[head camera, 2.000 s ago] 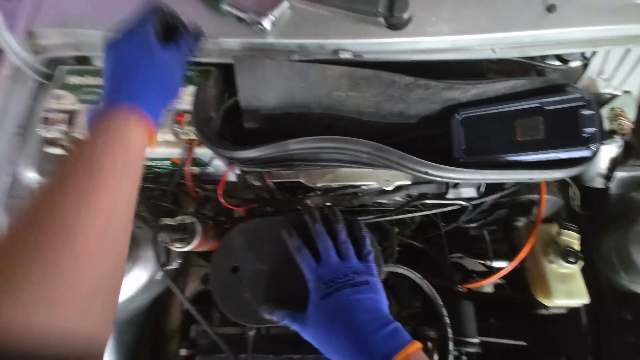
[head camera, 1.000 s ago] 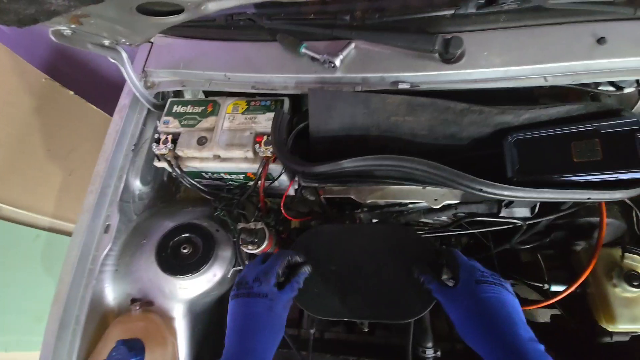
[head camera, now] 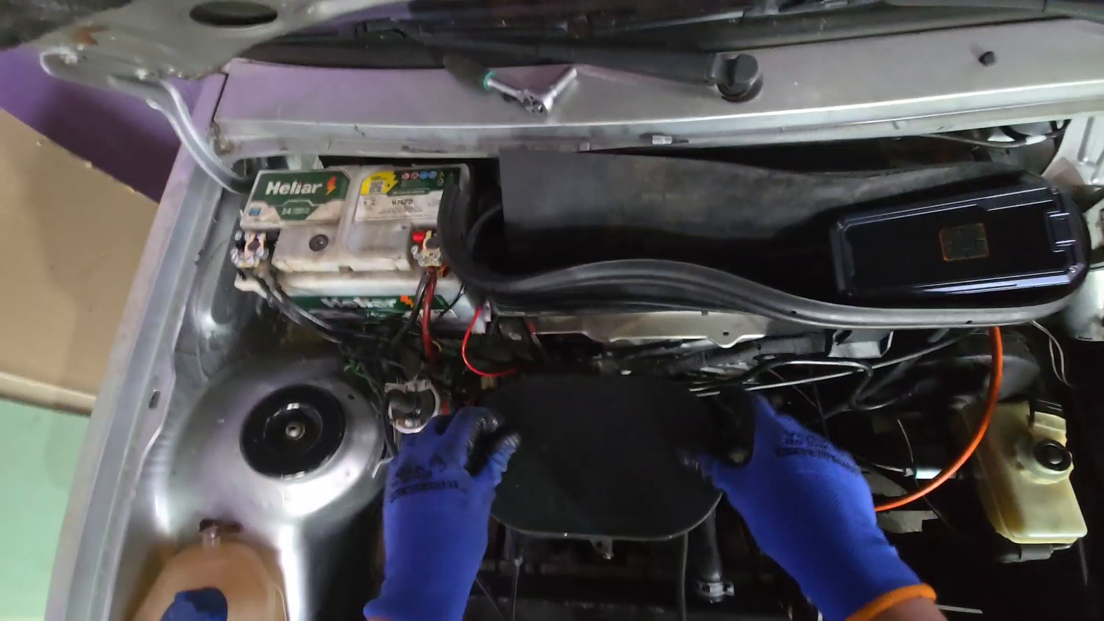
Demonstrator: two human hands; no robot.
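Note:
In the head view a black oval cover, seemingly an air filter housing lid (head camera: 604,466), lies over the middle of a car's engine bay. My left hand (head camera: 448,492), in a blue glove with dark fingertips, grips the cover's left end with thumb on top. My right hand (head camera: 793,492), gloved the same way, grips its right end; some fingers are hidden in shadow behind the rim. A metal clip (head camera: 604,548) shows at the cover's near edge. Left of the cover, beside my left hand, sits a round metal fitting (head camera: 414,405).
A car battery (head camera: 345,207) with cables stands at the back left. A black box-shaped device (head camera: 957,246) rests in the cowl recess behind a rubber seal (head camera: 673,280). A ratchet wrench (head camera: 535,95) lies by the windshield. A strut tower (head camera: 293,431), fluid reservoir (head camera: 1035,483) and orange hose (head camera: 975,448) flank the bay.
My left hand has come down from above the battery to the cover's left end. My right hand has gone from lying spread on the cover to gripping its right end. The view has shifted.

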